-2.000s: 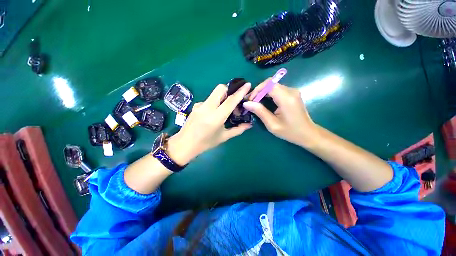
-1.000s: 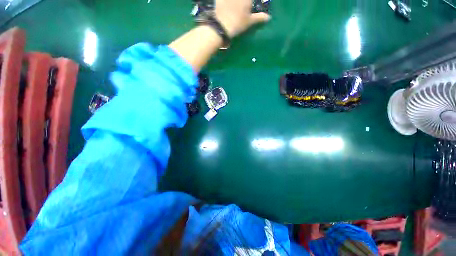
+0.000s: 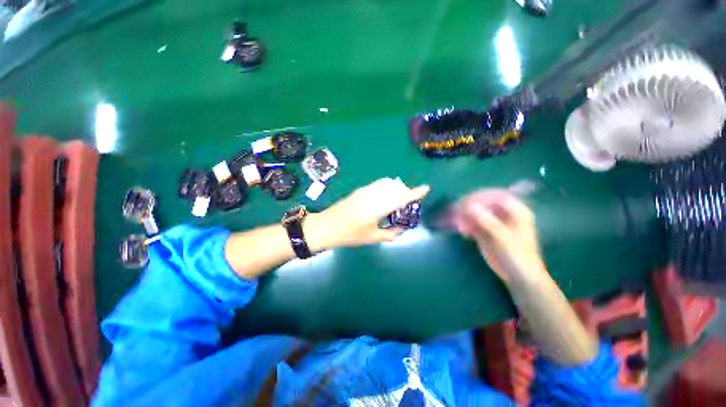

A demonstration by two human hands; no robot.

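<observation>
My left hand (image 3: 370, 213) is in the middle of the bench mat, its fingers closed around a small black watch housing (image 3: 409, 215) with its inner parts showing. My right hand (image 3: 503, 232) is just to the right, blurred by motion, with thumb and fingers pinched together. A pale pinkish streak (image 3: 523, 188) sticks out behind its fingers, looking like the pick. A dark blur shows at its fingertips; I cannot tell what it is. The two hands are apart. A dense row of black screens (image 3: 450, 133) with yellow flex cables lies beyond them.
Several black housings (image 3: 228, 192) with white tabs and a silver-rimmed housing (image 3: 321, 164) lie left of my hands. Two more are near my left sleeve. Dark parts (image 3: 250, 53) lie on the far belt. A white fan (image 3: 665, 107) stands right. Red trays (image 3: 80, 246) stand left and lower right.
My left hand has come back from the far belt to the mat and now holds a housing. My right hand has come into view. The camera view has shifted.
</observation>
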